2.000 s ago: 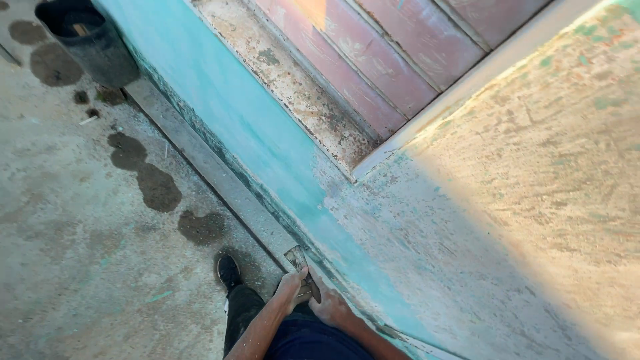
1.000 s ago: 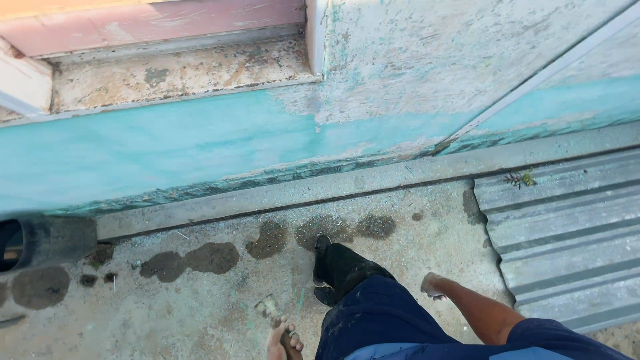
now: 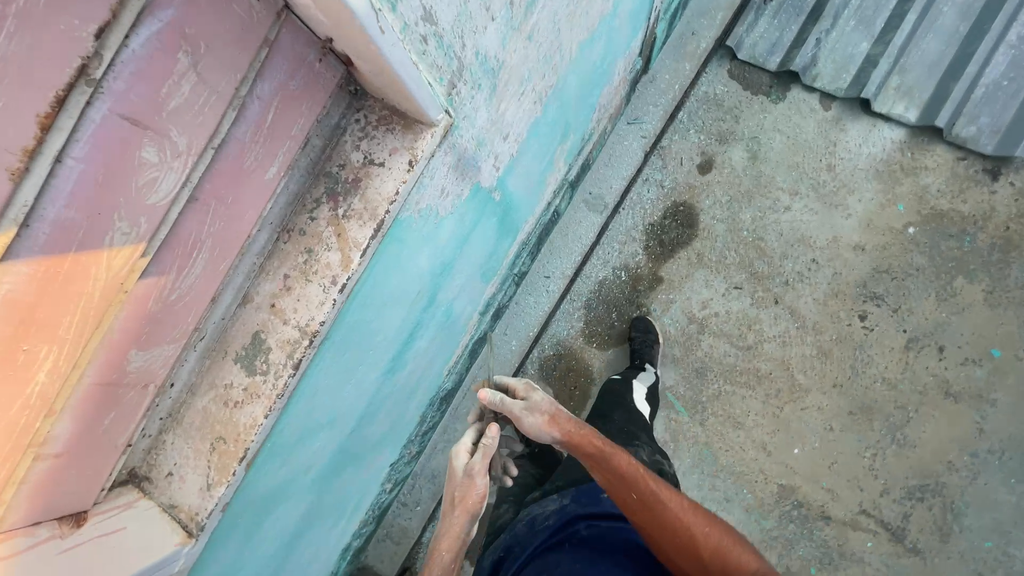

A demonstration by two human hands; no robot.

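Note:
A thin scraper (image 3: 490,360) is seen nearly edge-on at the lower middle, beside the base of the wall. My left hand (image 3: 468,472) is closed around its lower part, thumb pointing up. My right hand (image 3: 528,410) pinches it higher up, between thumb and fingers, just above my left hand. The fingers hide most of the tool, and its handle is hard to make out. Close by on the left runs the wall (image 3: 400,296), smooth turquoise low down and patchy, flaking white and turquoise higher up.
A narrow concrete ledge (image 3: 552,248) follows the wall's foot. Corrugated metal sheeting (image 3: 888,64) lies at the upper right. On the left are a worn sill (image 3: 296,280) and pink boards (image 3: 200,200). Dark damp patches (image 3: 672,228) mark the concrete floor (image 3: 800,336) near my shoe (image 3: 644,340).
One second ago my hands were apart, with the scraper in my left hand and my right hand empty; now both are together on it. The view has turned strongly.

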